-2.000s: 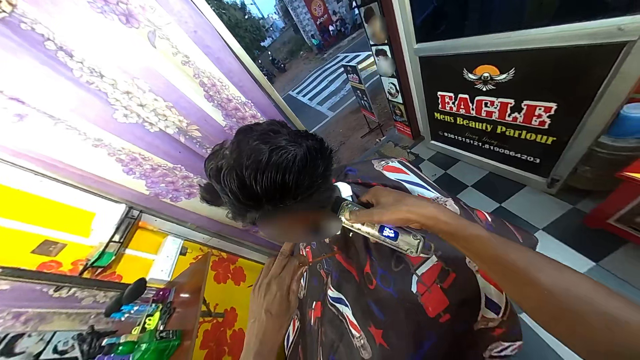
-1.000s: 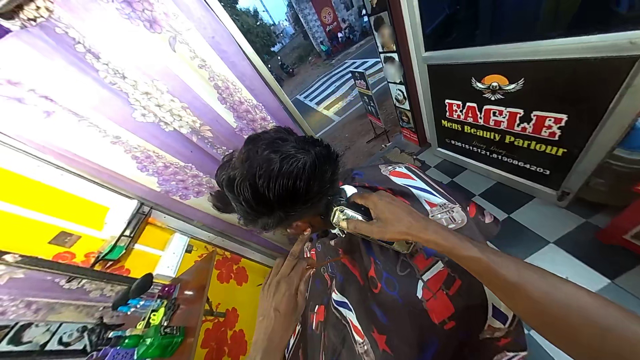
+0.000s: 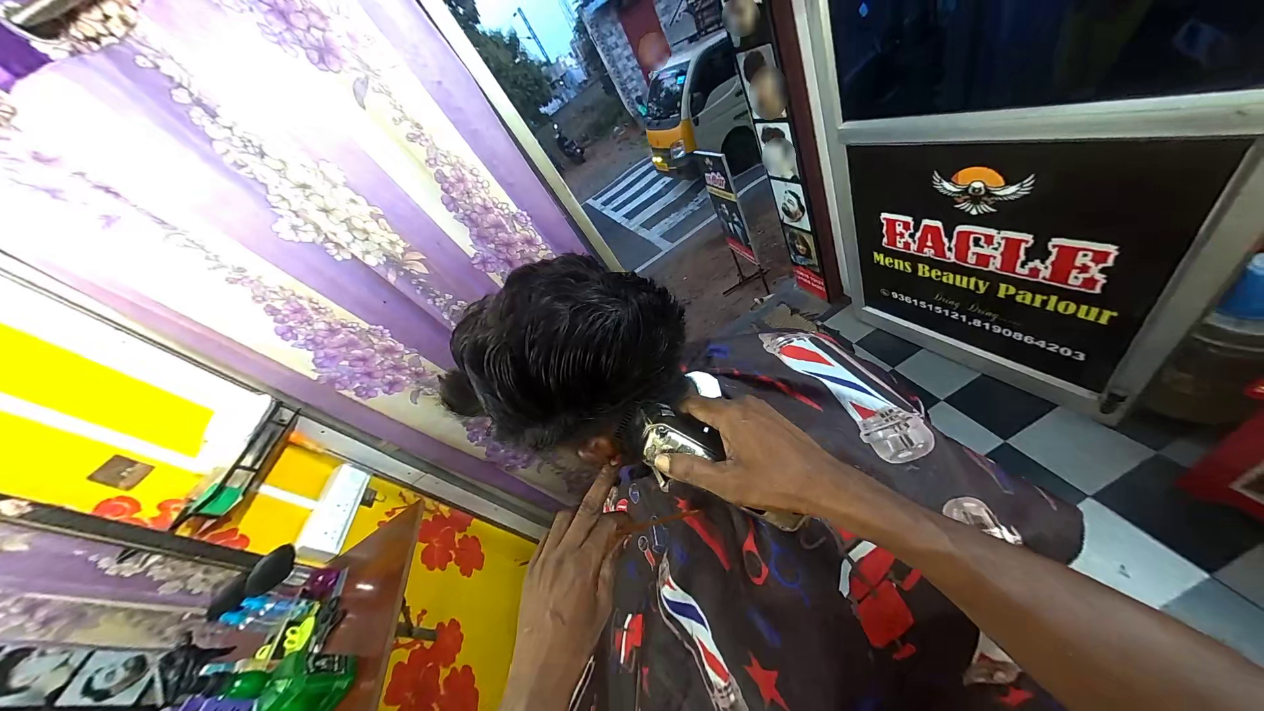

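A seated person with dark hair (image 3: 583,346) wears a dark barber's cape (image 3: 780,612) printed with barber poles. My right hand (image 3: 760,449) grips a hair clipper (image 3: 681,439) with a shiny metal body, its head against the hair at the back of the neck, behind the ear (image 3: 598,450). My left hand (image 3: 573,563) rests with extended fingers near the ear and the cape's collar; whether it pinches anything cannot be told. The white neck band (image 3: 703,383) shows beside the clipper.
Left of the cape, a wooden shelf (image 3: 380,602) holds a green bottle (image 3: 306,681) and several other items. A floral curtain (image 3: 326,197) hangs beyond the head. On the right are a door panel (image 3: 997,257) bearing writing and a checkered floor (image 3: 1066,444). A van (image 3: 706,99) stands outside.
Between two seconds and one second ago, my right hand turned the clipper, its metal side now facing the view more. A van has appeared in the street outside.
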